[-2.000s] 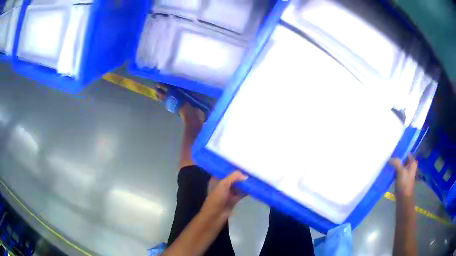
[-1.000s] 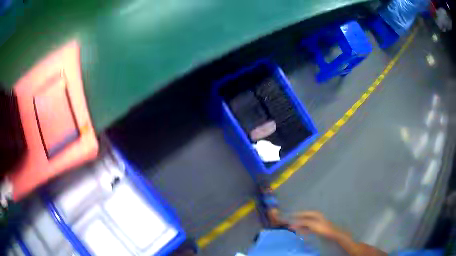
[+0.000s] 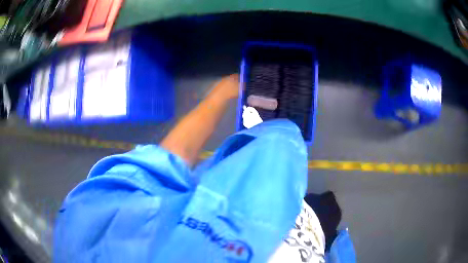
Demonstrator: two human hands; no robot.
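Observation:
A blue crate point(image 3: 315, 92) stands on the floor in front of me, filled with rows of dark flat parts point(image 3: 295, 87). A small pinkish item point(image 3: 262, 102) and a crumpled white item point(image 3: 251, 117) lie on the parts at its left side. My left hand point(image 3: 229, 87) is at the crate's left wall and appears to grip its rim; it is blurred and the fingers are partly hidden. My right hand is not visible; a light blue sleeve or smock covers the crate's near left corner.
Blue crates with white flat parts point(image 3: 105, 79) stand at the left. A blue stool point(image 3: 410, 95) stands at the right. A green bench edge point(image 3: 338, 13) runs across the top, with an orange-red framed item point(image 3: 97, 21) at its left. Yellow tape point(image 3: 385, 167) crosses the grey floor.
The view has swung so that the dark-parts crate is straight ahead. My left hand has come to its left wall. The white-parts crate held two seconds ago is no longer in my hands.

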